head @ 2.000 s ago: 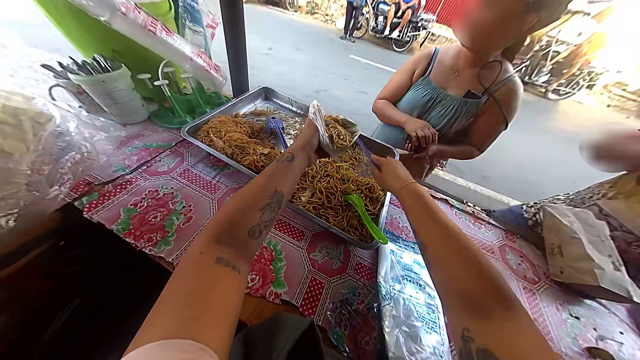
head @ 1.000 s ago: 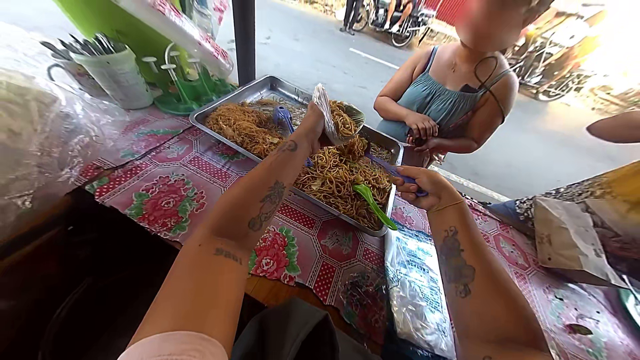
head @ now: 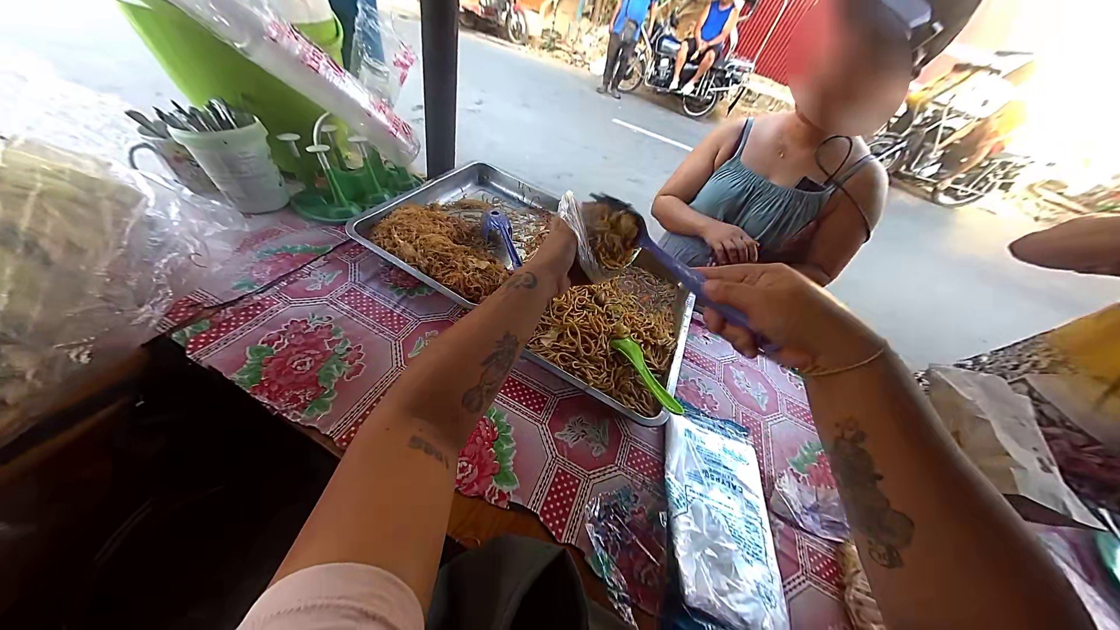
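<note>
A metal tray (head: 402, 254) holds two kinds of cooked noodles, thin ones (head: 437, 249) on the left and thicker ones (head: 595, 328) on the right. Over its far right part, my left hand (head: 560, 254) holds a clear plastic bag (head: 577, 229) by its opening. My right hand (head: 770, 311) grips the handle of a purple serving spoon (head: 687, 276), whose noodle-laden head is at the bag's mouth. How far the noodles are inside the bag is unclear. A bright green spoon (head: 646, 374) rests on the tray's near right edge. Another blue-purple spoon (head: 501, 234) lies among the thin noodles.
A pack of plastic bags (head: 722, 516) lies on the flowered tablecloth (head: 302, 363). Cups of cutlery (head: 232, 162) and a green stand (head: 337, 188) are at the back left, beside a dark post (head: 439, 87). A person (head: 770, 192) stands across the table; another person's arm shows at right.
My right hand has lifted the purple spoon from the noodles in the tray up to the bag, carrying noodles. My left hand still holds the bag over the tray.
</note>
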